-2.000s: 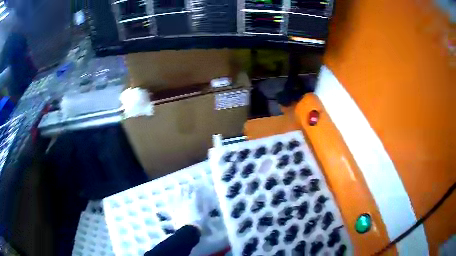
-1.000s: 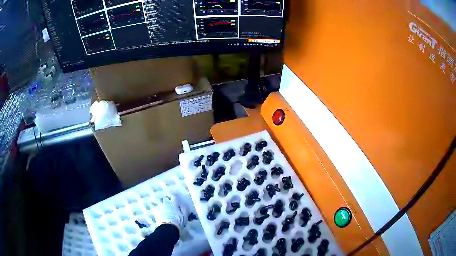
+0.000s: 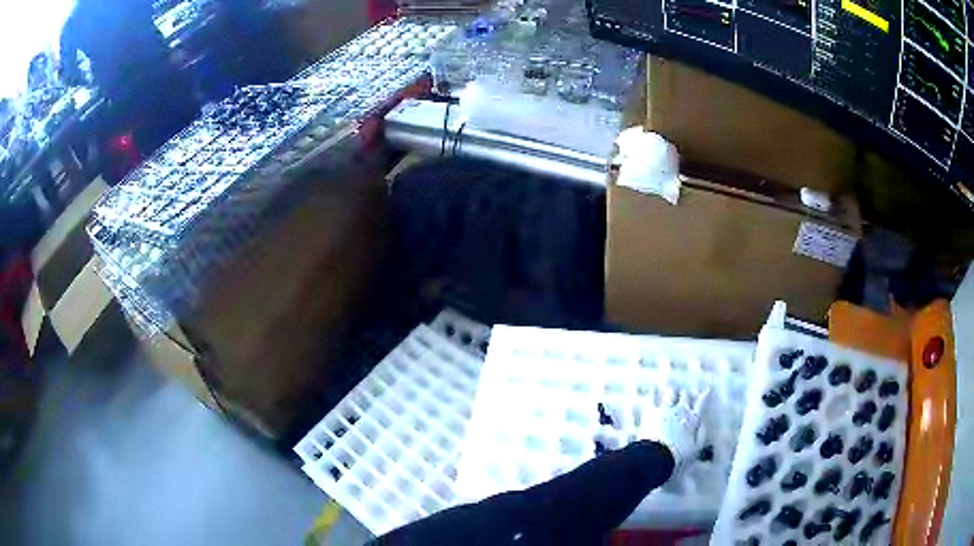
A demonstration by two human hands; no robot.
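My left hand [image 3: 681,427], in a thin white glove with a dark sleeve, is over the nearly empty white foam tray [image 3: 525,411]. Its fingers look partly spread; whether they hold anything is too blurred to tell. A small black earphone [image 3: 605,415] lies in that tray just left of the hand, and another black piece shows just right of it. The foam tray filled with black earphones [image 3: 748,427] stands at the right, overlapping the emptier tray's right side. My right hand is not in view.
A white gridded tray [image 3: 390,427] lies lower left. Behind are a cardboard box [image 3: 716,256], a metal bar [image 3: 523,153] and plastic-wrapped trays [image 3: 246,139]. The monitor [image 3: 790,53] is at upper right. The orange box's edge with its red button [image 3: 933,352] is far right.
The view has swung left, so the trays, cardboard box and monitor sit further right and the wrapped trays show. My left hand remains over the nearly empty tray.
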